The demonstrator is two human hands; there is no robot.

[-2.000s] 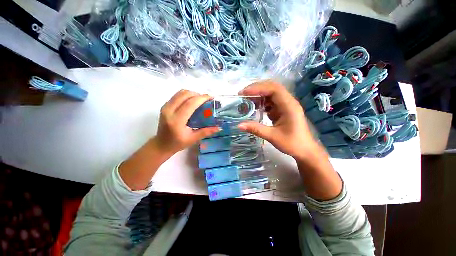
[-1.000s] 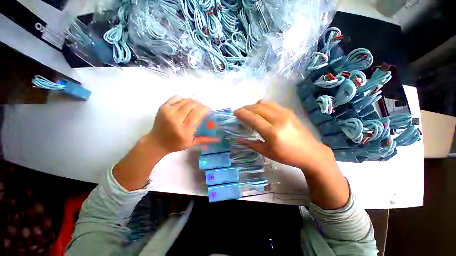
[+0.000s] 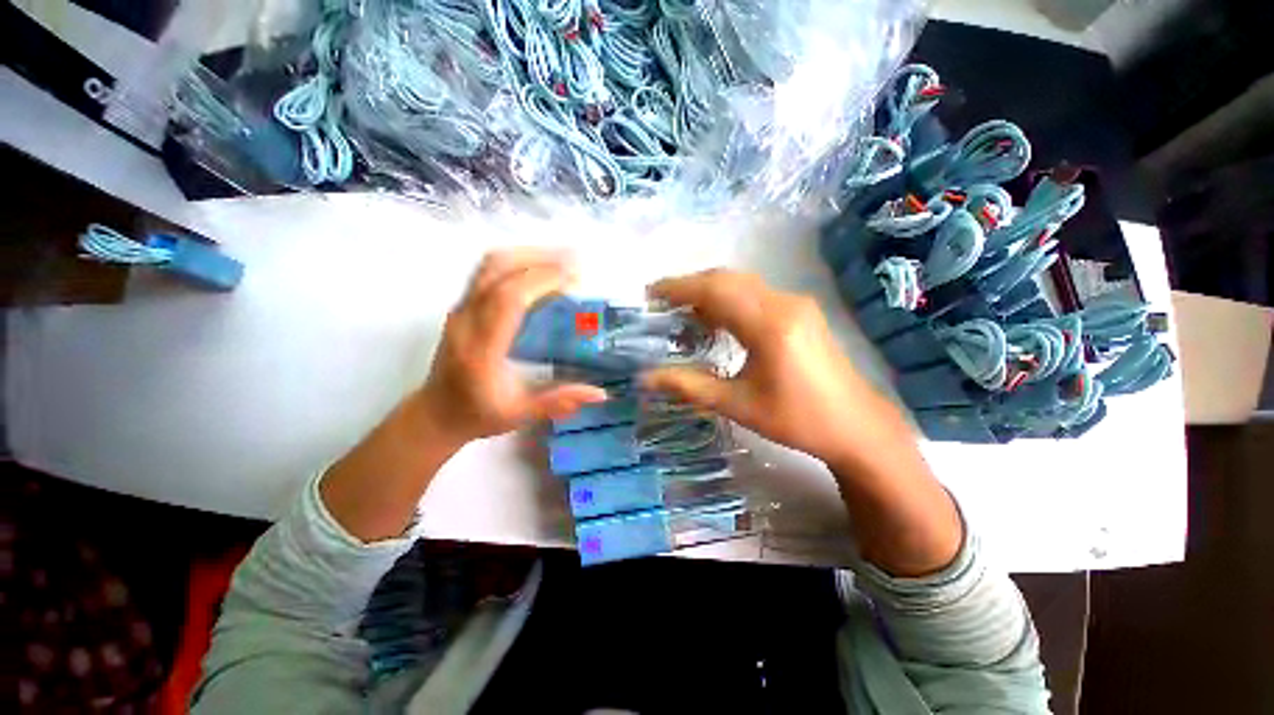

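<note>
A finished cable pack (image 3: 566, 330), blue at its left end with an orange-red spot and clear with a pale cable at its right, is between my hands at the top of the stack. My left hand (image 3: 489, 349) is around its blue end. My right hand (image 3: 782, 360) is around its clear end. Both hands are slightly blurred, and their fingertips partly cover the pack. Below, several similar packs (image 3: 615, 493) lie side by side towards the table's front edge, blue ends left. Some have purple spots.
Coiled cables (image 3: 559, 105) lie heaped in crumpled clear plastic (image 3: 796, 84) at the back. Open blue boxes with cable loops (image 3: 978, 279) stand at the right. One blue box with a cable (image 3: 203, 263) lies at far left on the white table (image 3: 280, 405). A brown carton (image 3: 1216, 356) is at the right edge.
My hands first lowered the pack onto the stack area and pressed close around it. Now the pack is slightly farther from me and my fingers are spread wider.
</note>
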